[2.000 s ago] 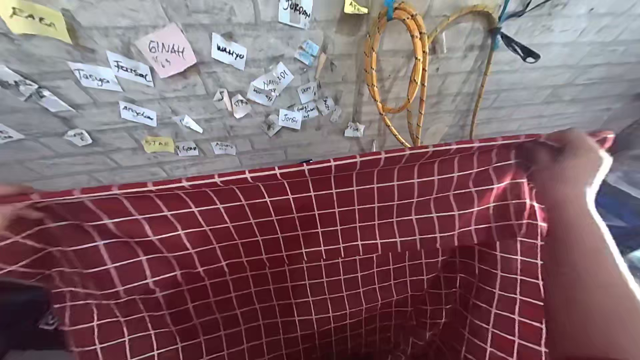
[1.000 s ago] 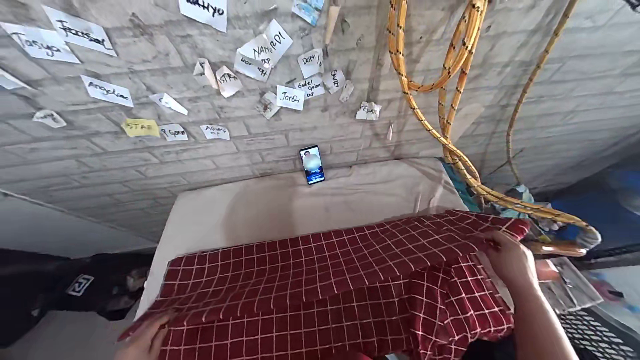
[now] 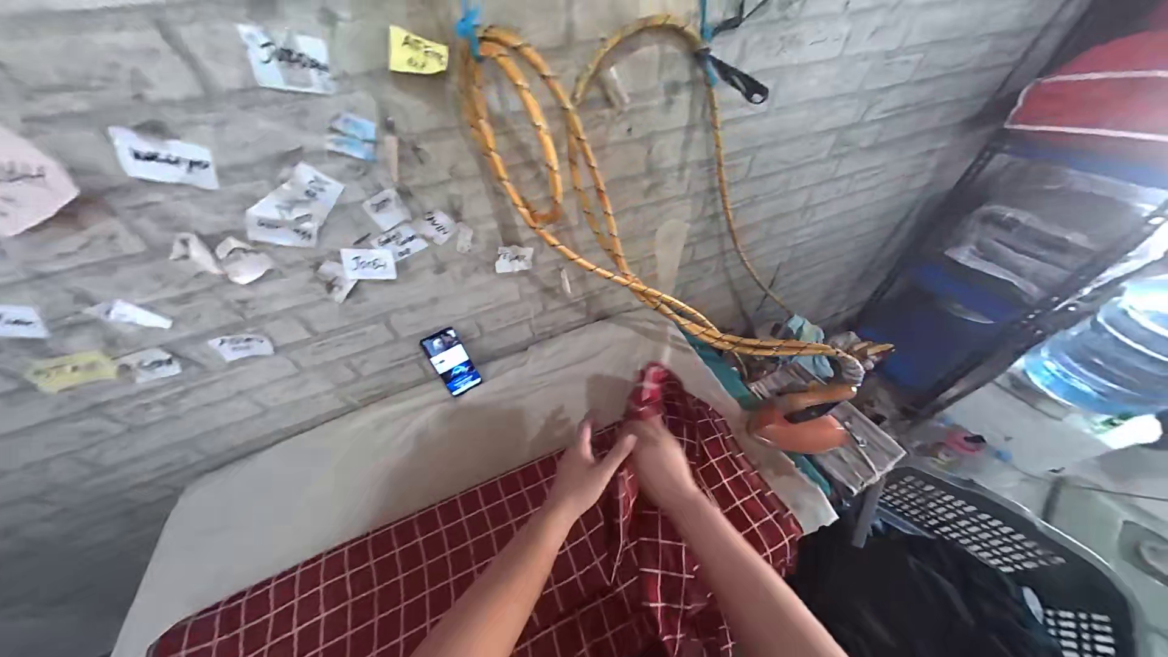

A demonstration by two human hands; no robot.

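Note:
Dark red cloth with a white grid pattern lies over a board covered in pale cloth. Near the board's right end, my right hand grips a bunched part of the red cloth, which sticks up beyond the fingers. My left hand is just left of it, thumb and fingers spread, over the cloth; whether it touches the fabric is not clear. An orange clothes iron rests on a small stand at the right, its thick yellow and black cord looping up the wall.
A smartphone with a lit screen leans on the brick wall behind the board. Paper notes with writing are stuck to the wall. At the lower right is a dark plastic basket holding black cloth. Farther right stands a large water bottle.
My left hand has left the cloth's left end and come across beside my right hand. The cloth, held up spread earlier, now lies on the board, bunched at the right. The view has shifted right.

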